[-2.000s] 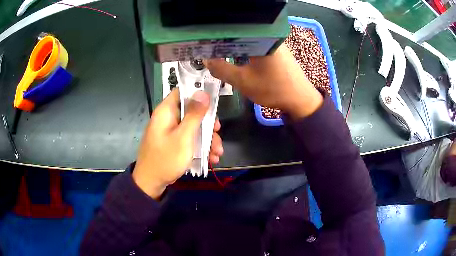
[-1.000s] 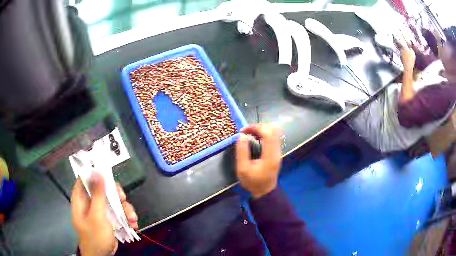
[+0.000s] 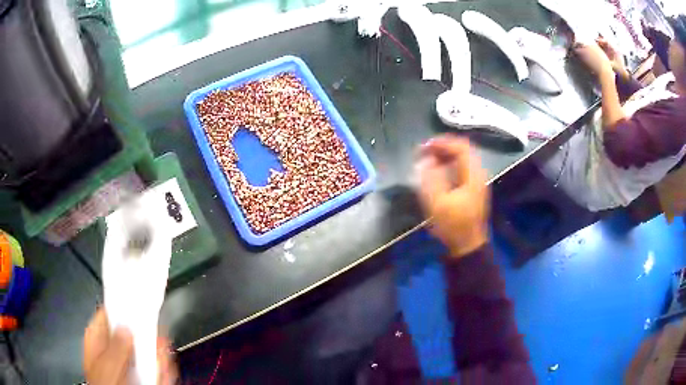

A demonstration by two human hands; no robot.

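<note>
My left hand (image 3: 113, 353), at the lower left and partly cut off by the bottom edge, holds a white handle housing (image 3: 134, 274) by its narrow end. The housing's wide head is over the plate of the green bench press (image 3: 188, 241). My right hand (image 3: 457, 192) is blurred and raised near the bench edge, right of the blue parts tray (image 3: 263, 239). Its fingers look curled; whether it holds anything cannot be told. Small copper-coloured pieces (image 3: 301, 143) fill the tray around a bare blue patch.
White housings (image 3: 481, 119) with thin wires lie on the dark bench at the upper right. A person (image 3: 639, 135) works with their hands at the far right. An orange, yellow and blue dispenser (image 3: 11, 278) is cut off at the left edge. A white rail (image 3: 173, 53) runs behind.
The view has swung to the right since the first frame. My left hand has drawn the housing back from under the press head. My right hand has moved away from the press, past the tray.
</note>
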